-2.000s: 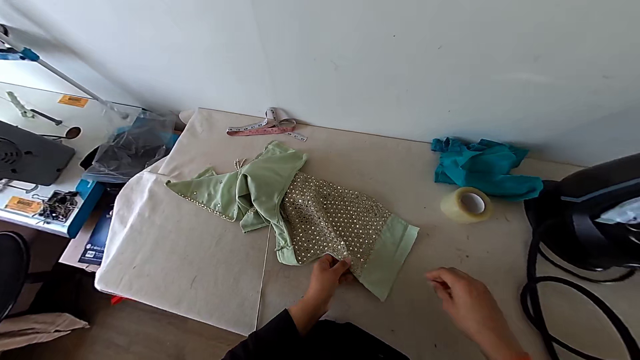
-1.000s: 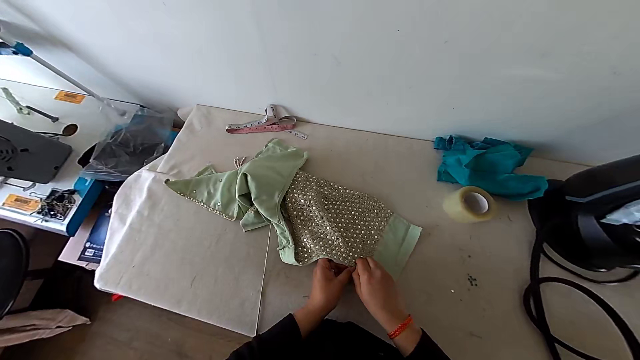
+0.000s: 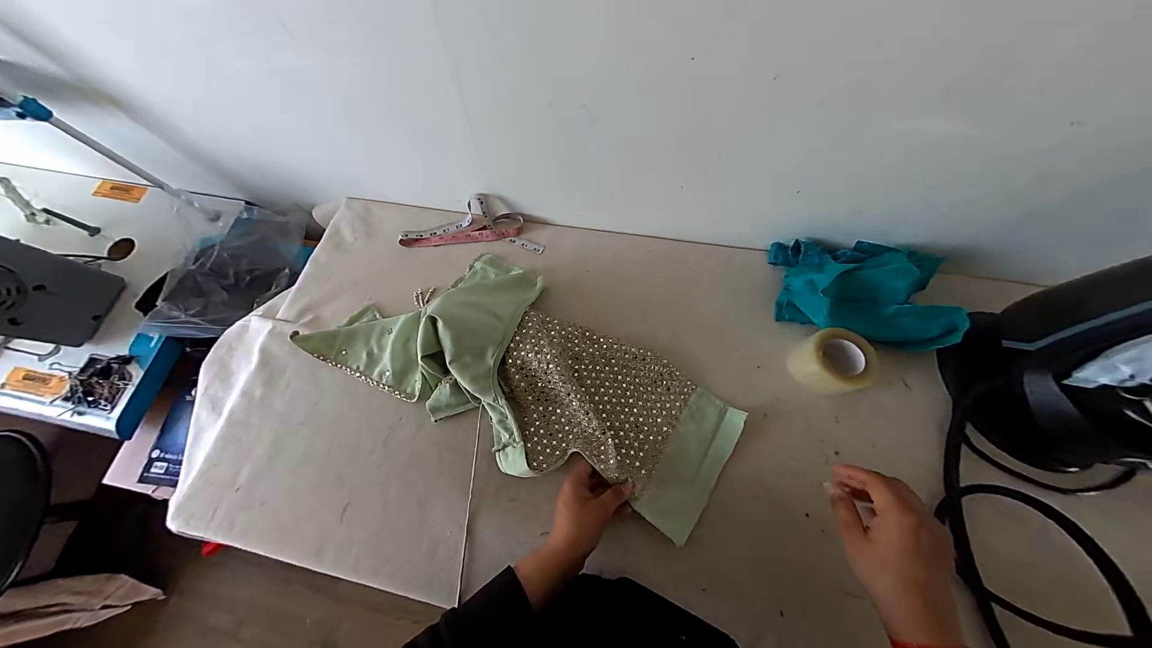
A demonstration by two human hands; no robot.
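Observation:
A light green garment [image 3: 477, 324] lies on the cloth-covered table, with a sleeve-like panel covered in gold sequins [image 3: 594, 387] and a plain green band at its right end. My left hand [image 3: 587, 513] pinches the panel's near edge between thumb and fingers. To the right, apart from the garment, my right hand [image 3: 891, 540] hovers over the table with thumb and index fingertips close together. Something small and pale shows at those fingertips; what it is cannot be told. Small dark bits [image 3: 837, 454] lie on the cloth near that hand.
A roll of clear tape [image 3: 832, 360] sits beside crumpled teal fabric [image 3: 864, 292]. A black appliance [image 3: 1062, 369] with a looping black cable [image 3: 958, 504] stands at right. A measuring tape [image 3: 463, 229] lies by the wall. At left are a sewing machine [image 3: 54, 292] and a plastic bag [image 3: 234, 270].
My right hand has moved from the panel's near edge, beside my left hand, out to the right. My left hand remains at the sequined edge.

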